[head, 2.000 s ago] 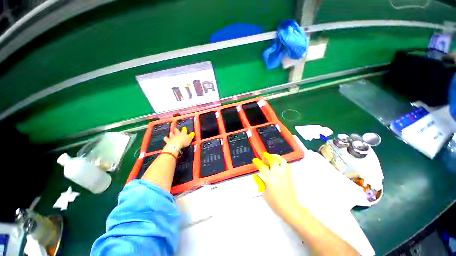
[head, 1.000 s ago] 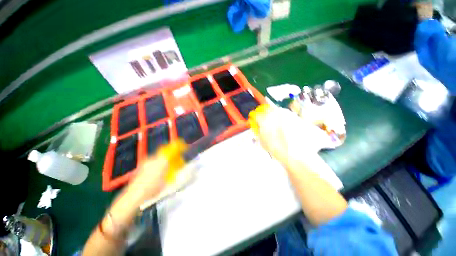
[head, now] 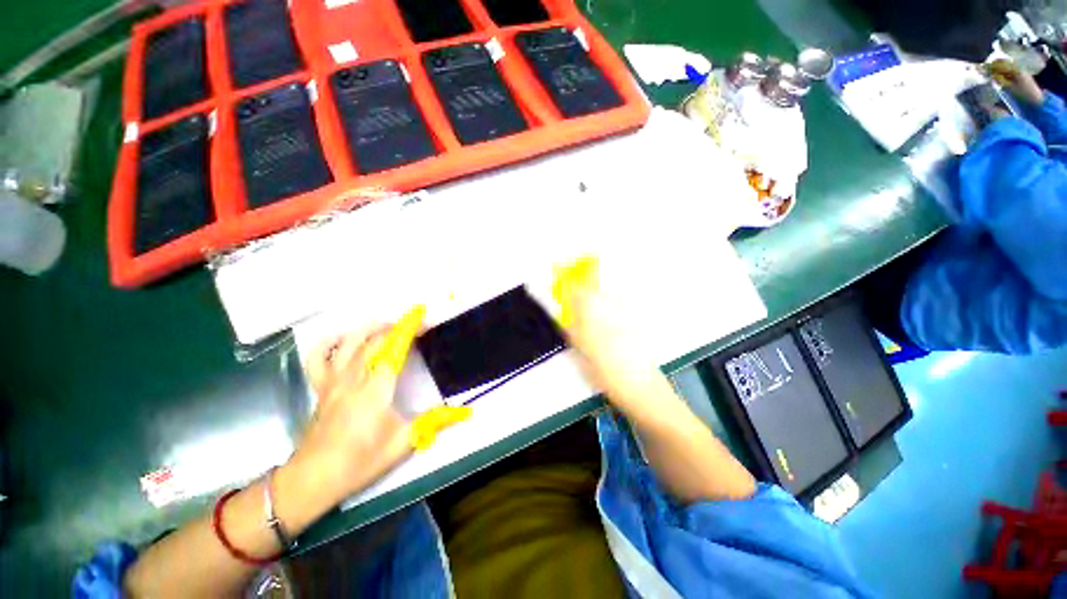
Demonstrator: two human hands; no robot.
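Note:
A black smartphone (head: 491, 341) lies glossy face up, slightly slanted, over the white work mat (head: 690, 275). A thin pale strip and dark line show along its near edge. My left hand (head: 357, 392), in yellow finger cots, holds its left end, one fingertip above and one at the near corner. My right hand (head: 597, 328), also in yellow cots, is at the right end; its fingers are blurred and its grip is unclear. The red-orange foam tray (head: 404, 178) behind holds several dark phones; one back-row pocket shows no phone.
A whitish film pack (head: 275, 287) lies between tray and mat. Metal-topped jars (head: 782, 84) and a whitish waste dish (head: 766, 164) stand right. A black tray (head: 821, 392) with two phone-like units is low right. Another person's blue sleeve (head: 1006, 252) is at the right. A white bottle (head: 26, 234) is far left.
The view has tilted down toward the bench edge. My left hand has left the tray and come to the mat with a phone from the back row. My right hand has moved nearer to me.

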